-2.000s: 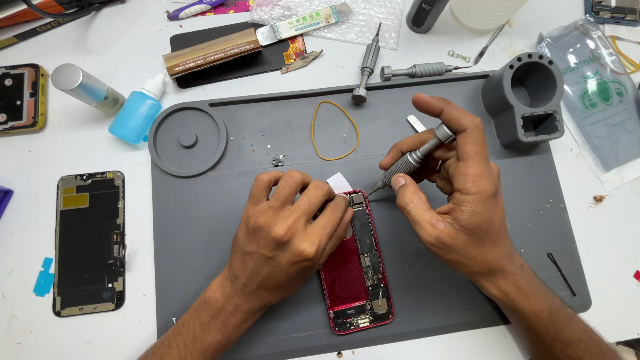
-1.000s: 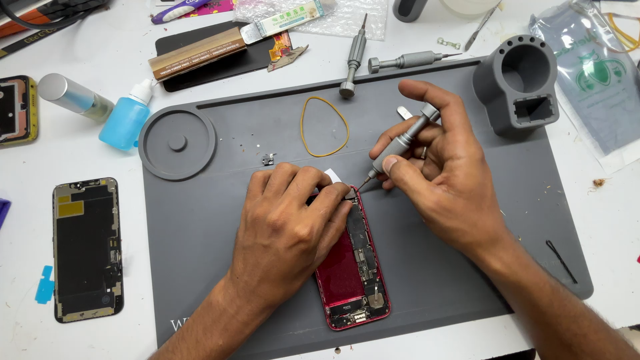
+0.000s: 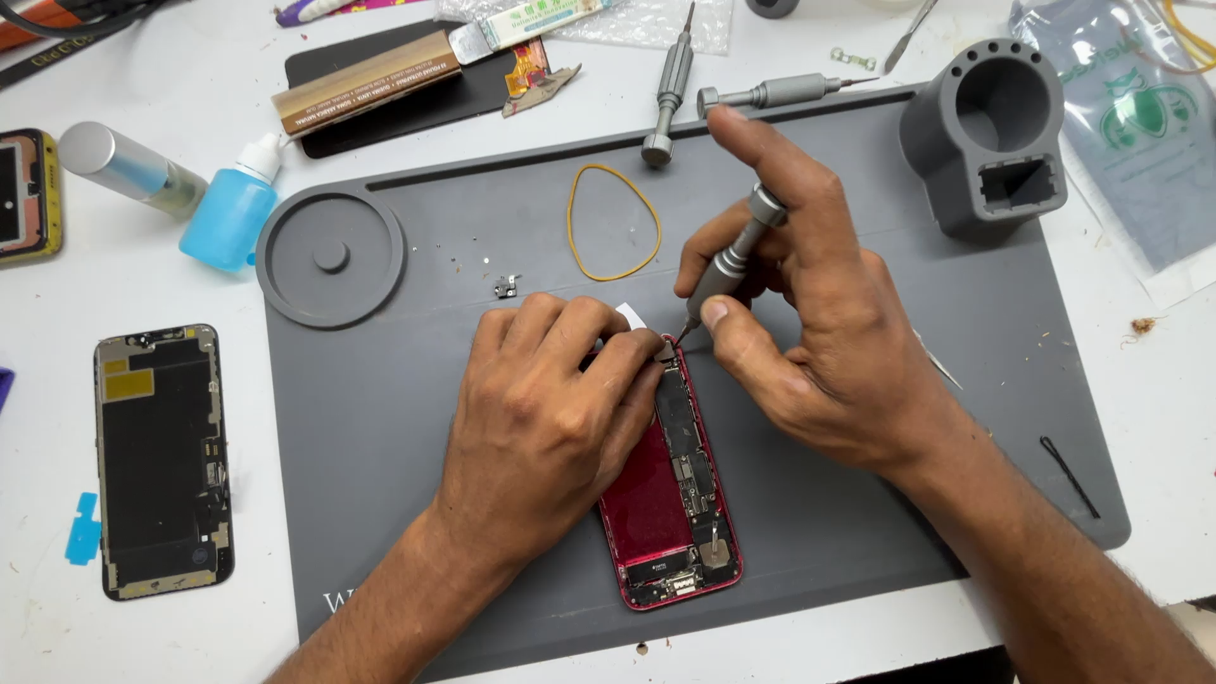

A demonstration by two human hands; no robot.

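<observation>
An opened red smartphone housing lies on the grey work mat, its circuit board showing along the right side. My left hand covers its upper left part, fingers bent at the top edge; whether they pinch anything is hidden. A grey precision screwdriver is gripped in my right hand, its tip at the housing's top right corner. A white piece sticks out behind my left fingertips. Small screws and a metal part lie above my left hand.
A yellow rubber band, two screwdrivers and a round tray are farther back. The grey tool holder stands back right. A detached phone screen lies left, below a blue bottle. Tweezers lie partly under my right hand.
The screwdriver and my right hand stay at the housing's top right corner. My right index finger is raised away from the screwdriver's end cap. My left hand remains over the housing.
</observation>
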